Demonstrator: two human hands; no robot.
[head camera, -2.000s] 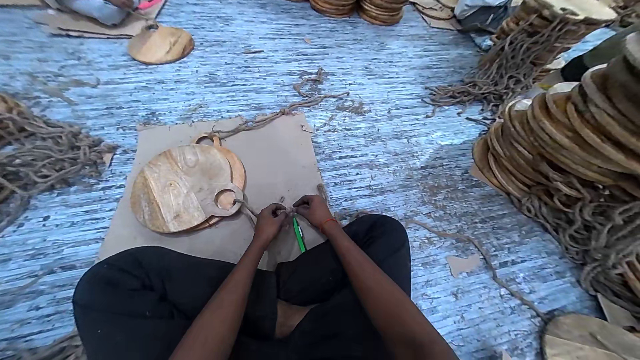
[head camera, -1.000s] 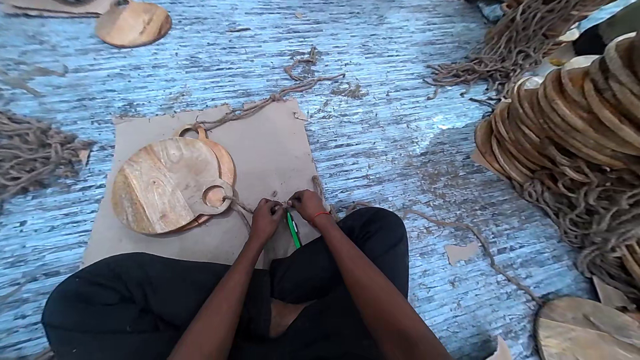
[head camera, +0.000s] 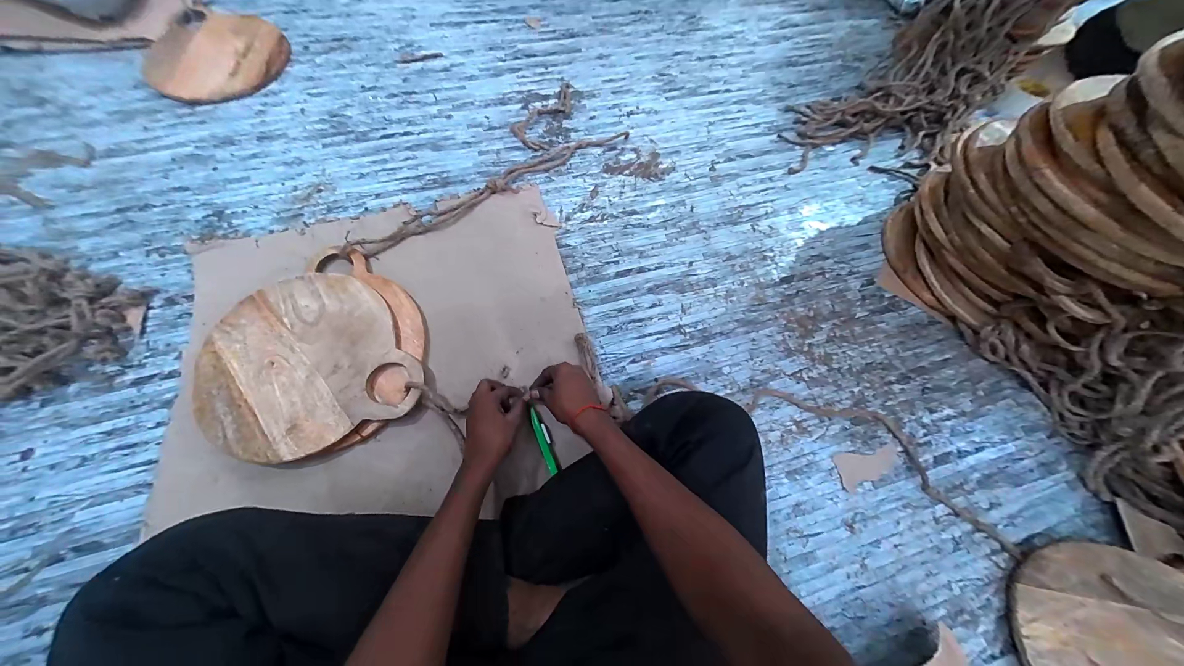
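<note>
Two round wooden boards with ring handles lie overlapped on a cardboard sheet (head camera: 472, 287). The top board (head camera: 287, 361) has a brown rope (head camera: 442, 404) through its handle hole, running to my hands. My left hand (head camera: 495, 416) pinches that rope near its end. Close beside it, my right hand (head camera: 566, 396), with a red thread at the wrist, pinches at the same spot; the fingers cover most of what is between them. A green utility knife (head camera: 543, 441) lies just below the fingertips. Another rope (head camera: 462, 208) leads from the lower board's handle (head camera: 339, 261).
Stacked round boards (head camera: 1027, 203) stand at the right with many hanging ropes (head camera: 1073, 388). Rope heaps lie at the left (head camera: 55, 319) and upper right (head camera: 934, 74). Single boards lie at the upper left (head camera: 217, 57) and lower right (head camera: 1101, 601). A cardboard scrap (head camera: 865, 467) is on the floor.
The view has shifted somewhat. Both hands stay close together at the rope, with only small finger movements; the boards and knife look unmoved.
</note>
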